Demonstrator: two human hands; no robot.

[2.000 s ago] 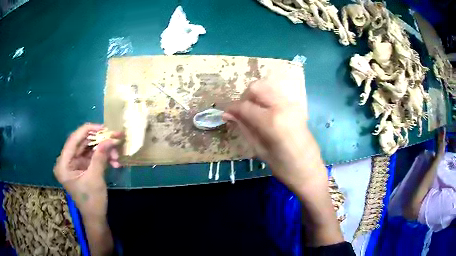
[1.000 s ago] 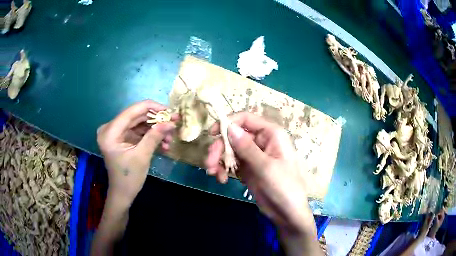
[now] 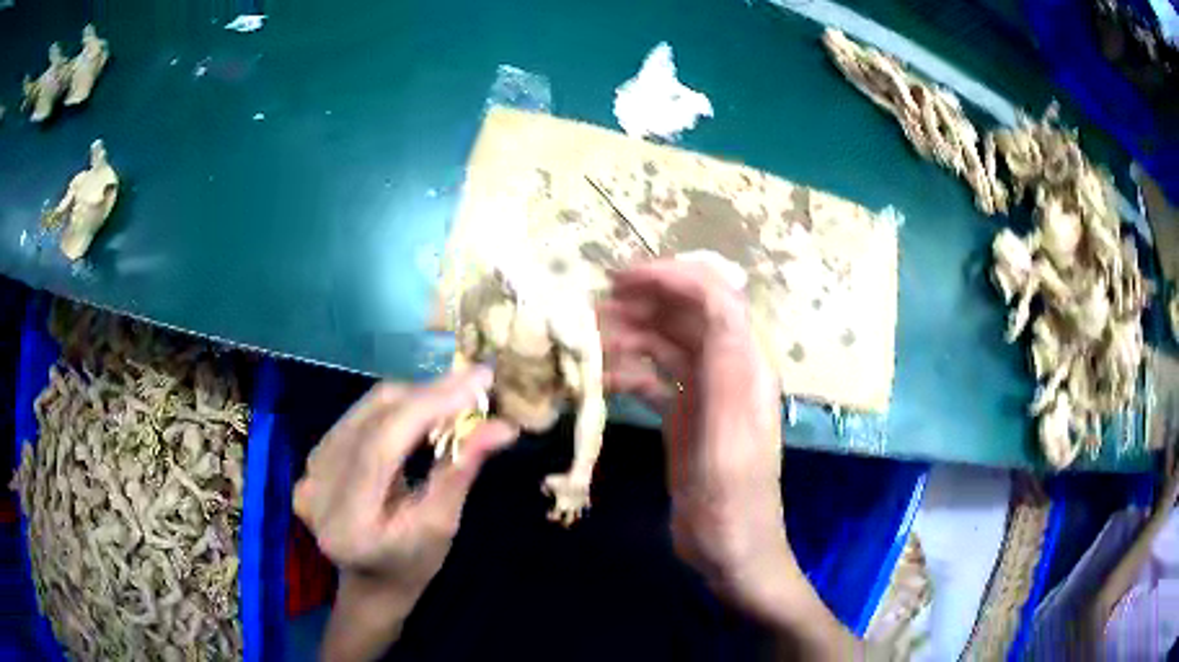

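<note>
A beige figure torso (image 3: 528, 356) hangs from my left hand (image 3: 401, 472), whose thumb and fingers pinch one of its hands. A second arm with spread fingers (image 3: 586, 433) hangs down from the torso's right side. My right hand (image 3: 692, 375) is just right of the torso, blurred, its fingers extended; it looks apart from the figure and holds nothing visible. The cardboard sheet (image 3: 840, 310) with dark spots lies behind. The dish (image 3: 714, 265) is mostly hidden behind my right hand. A thin dark stick (image 3: 623, 216) lies on the cardboard.
Crumpled white tissue (image 3: 661, 96) lies beyond the cardboard. A beige torso pile (image 3: 1073, 285) and slender arms (image 3: 918, 110) lie at right. Several figures (image 3: 88, 201) lie at far left. A crate of beige parts (image 3: 136, 491) stands below left. Part of a person's arm (image 3: 1131, 543) shows at lower right.
The right hand has let go of the figure's arm and moved away from it. The left hand and torso have moved lower and nearer. The view has shifted, first turning left.
</note>
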